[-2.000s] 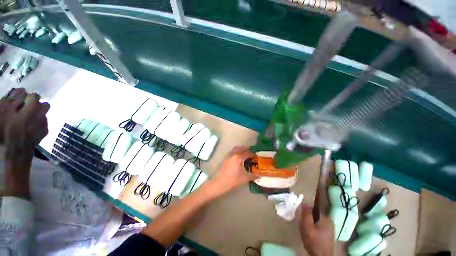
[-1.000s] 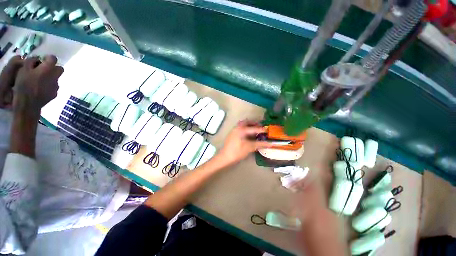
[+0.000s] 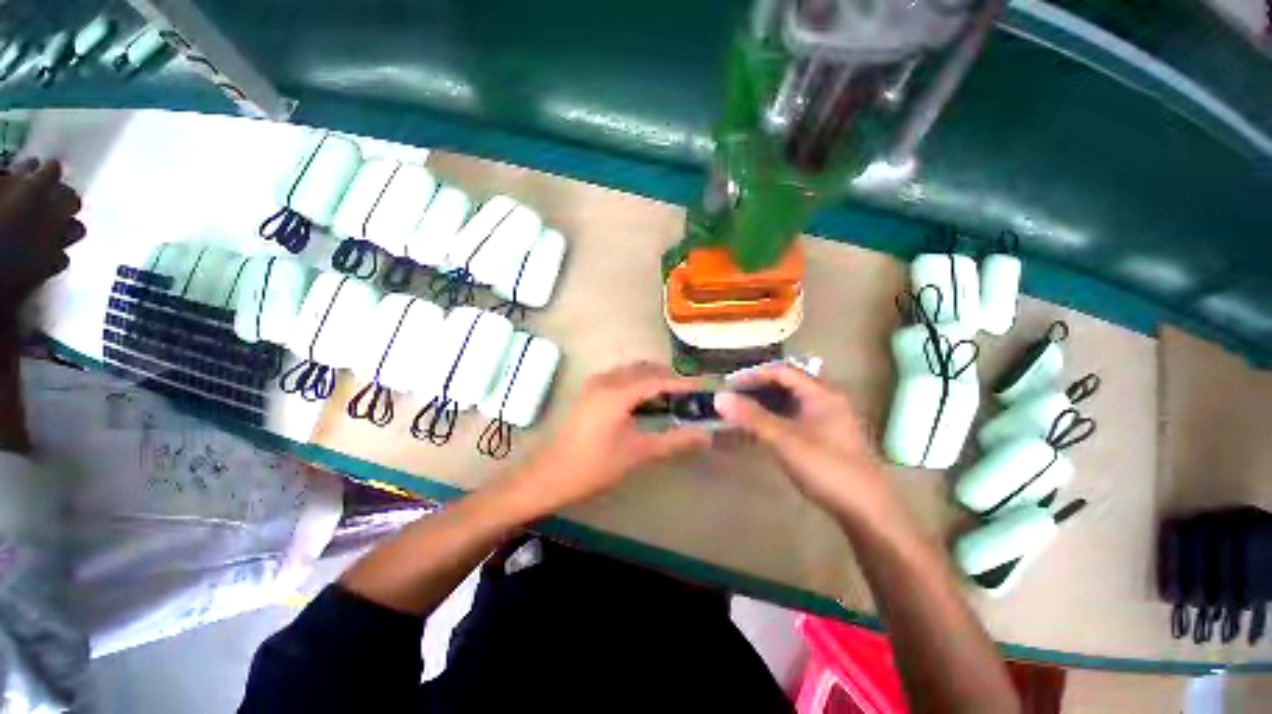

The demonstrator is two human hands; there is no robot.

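Observation:
My left hand [image 3: 614, 430] and my right hand [image 3: 802, 419] hold a dark slim device [image 3: 712, 403] between them, low in front of the orange fixture. Its dark side faces up; the fingers cover both ends. The orange fixture [image 3: 732, 296] shows an open slot and stands on its white and dark base [image 3: 732, 332]. The green hand press [image 3: 765, 181] stands over the back of the fixture. A white cloth [image 3: 806, 367] lies partly hidden behind my right hand.
Mint-green devices [image 3: 405, 342] with cord loops lie in two rows at left, beside a black striped tray [image 3: 188, 342]. More green devices [image 3: 932, 405] lie at right. Black units [image 3: 1216, 558] are at far right. A red-pink basket [image 3: 848, 667] is below the bench edge. A neighbour's hand [image 3: 39, 223] shows at left.
My left hand has left the fixture and come nearer with the dark device. My right hand has joined it. The green device near the front edge no longer shows there. The view has shifted.

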